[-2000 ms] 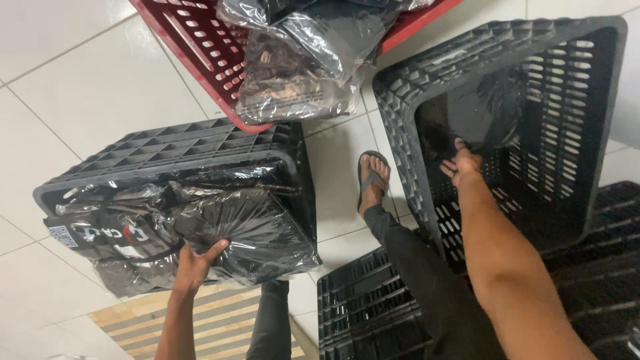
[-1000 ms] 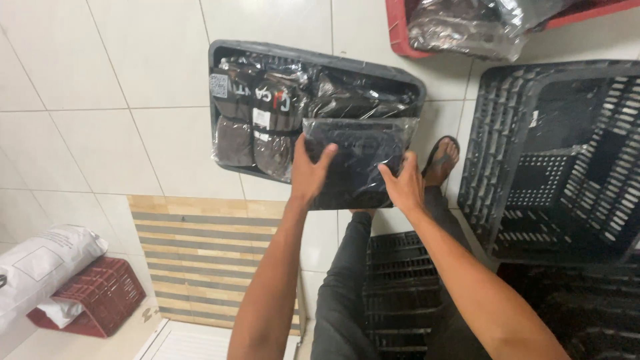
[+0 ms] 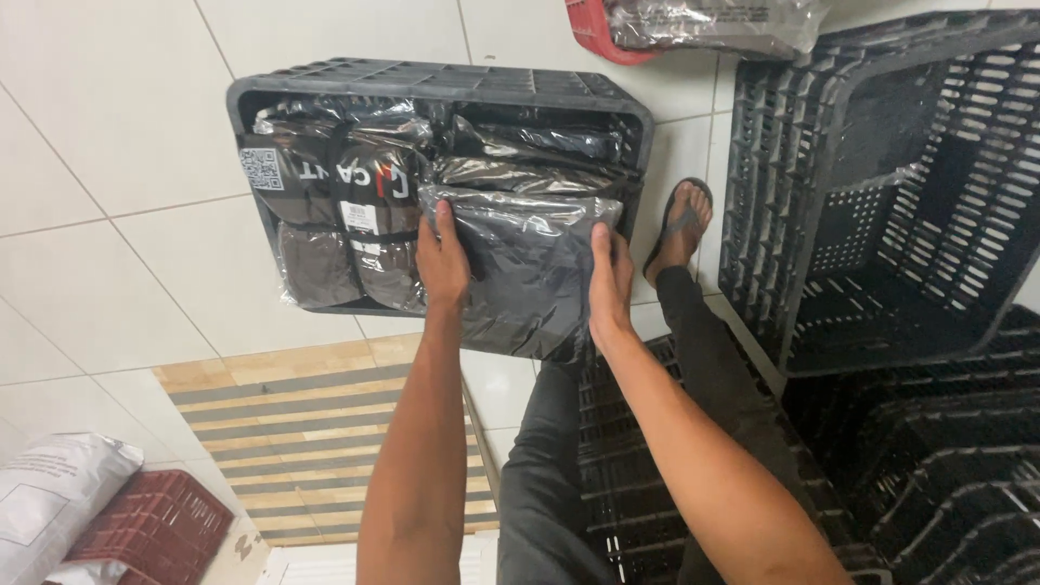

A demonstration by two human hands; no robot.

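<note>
A dark garment folded in a clear plastic bag (image 3: 528, 268) lies over the near right part of a full black plastic crate (image 3: 487, 79). My left hand (image 3: 443, 260) grips the bag's left edge, thumb on top. My right hand (image 3: 609, 280) grips its right edge the same way; the fingers beneath are partly hidden. Left of it in the crate, a bagged dark bundle (image 3: 309, 199) bears printed letters, a code and a white label. Behind the held bag lie more plastic-wrapped dark packages (image 3: 528, 175).
To the right stand a black perforated crate (image 3: 886, 268) and more black crates (image 3: 934, 455). A red crate (image 3: 597, 32) with bagged goods is at the top. My sandalled foot (image 3: 686, 219) is beside the full crate. A striped wooden surface (image 3: 284, 439), a dark red crate (image 3: 162, 528) and a white sack (image 3: 65, 487) lie lower left.
Two seconds ago my right hand reached into the right-hand black crate beside a dark package; now both hands hold a bagged garment over the full crate. The view has shifted.
</note>
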